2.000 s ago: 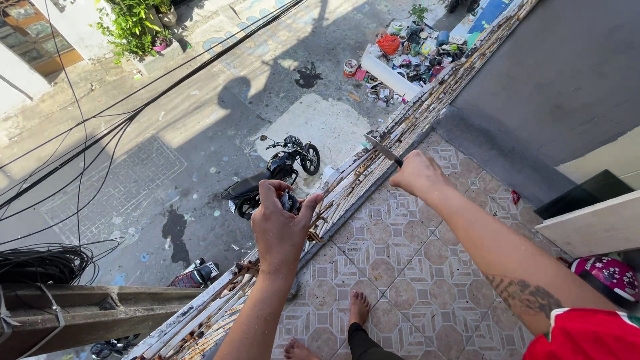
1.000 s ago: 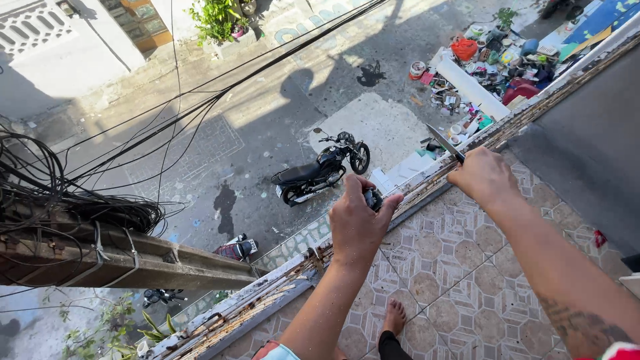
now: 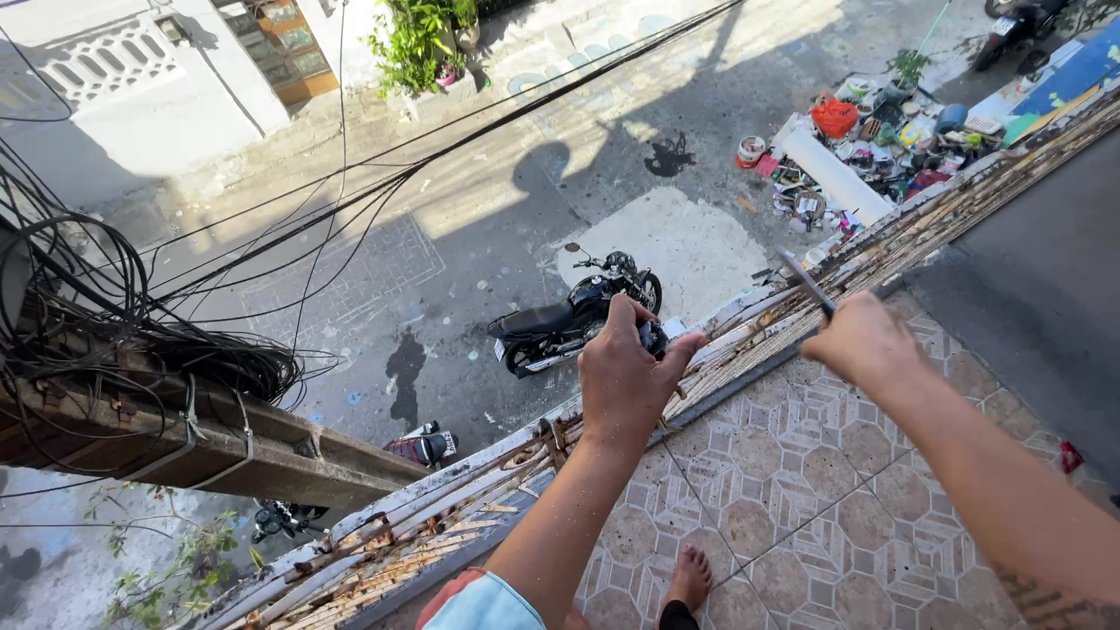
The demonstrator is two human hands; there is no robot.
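My left hand (image 3: 632, 372) is raised over the rusty white metal railing (image 3: 739, 328), its thumb and fingers curled around a small dark object (image 3: 652, 338) that is partly hidden and too unclear to name. To its right, my right hand (image 3: 866, 341) grips the dark handle of a knife (image 3: 807, 282). The blade points up and to the left, above the railing, clear of my left hand. My bare foot (image 3: 691, 577) rests on the patterned tile floor (image 3: 787, 490) of the balcony.
Beyond the railing, a street lies below with a parked black motorcycle (image 3: 560, 319) and a heap of rubbish (image 3: 884, 149). At left, a concrete utility pole (image 3: 289, 446) carries tangled black cables (image 3: 210, 350). A grey wall (image 3: 1041, 254) bounds the balcony at right.
The view has shifted toward the left, bringing in more of the pole and cables. Both hands stay raised near the railing, the knife still in my right hand.
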